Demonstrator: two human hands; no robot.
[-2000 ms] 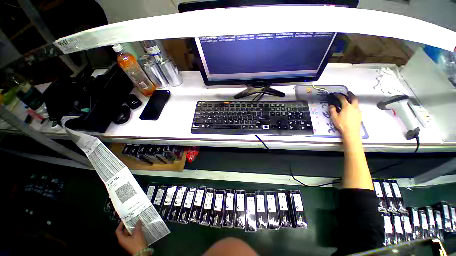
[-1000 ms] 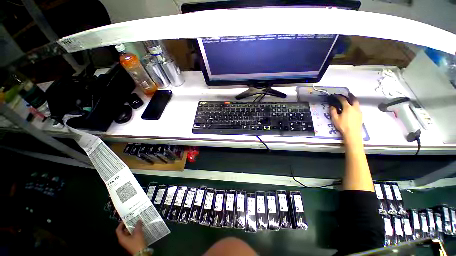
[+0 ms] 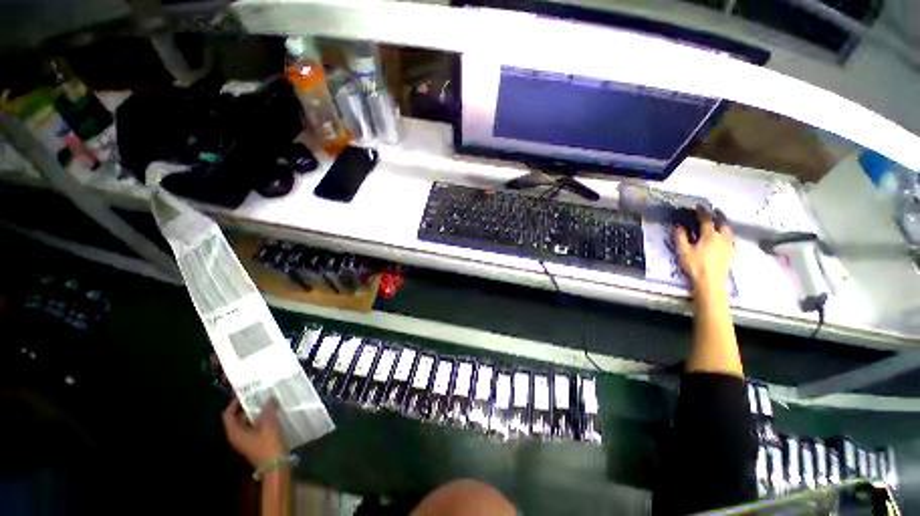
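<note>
A long white printed strip (image 3: 230, 302) with fine text and a square code, slightly blurred, runs down from the bulky black device (image 3: 217, 151) at the left of the shelf. My left hand (image 3: 256, 433) pinches the strip near its lower end. My right hand (image 3: 708, 247) rests over the small black mouse (image 3: 688, 224), which it partly hides, right of the black keyboard (image 3: 533, 224). The monitor (image 3: 595, 119) shows a dark blue window with a pale area around it. A row of slim black packaged units (image 3: 444, 383) with white labels stands on the green surface below the shelf.
A smartphone (image 3: 346, 173), an orange drink bottle (image 3: 318, 106) and clear bottles stand or lie left of the keyboard. A scanner-like handheld (image 3: 804, 270) lies right of the mouse. A cardboard tray (image 3: 303, 290) sits under the shelf. More packaged units (image 3: 817, 462) are at the lower right.
The camera view has tilted and shifted, so the shelf now slopes down to the right. The monitor screen shows a smaller dark window with a pale border. Both hands keep their holds.
</note>
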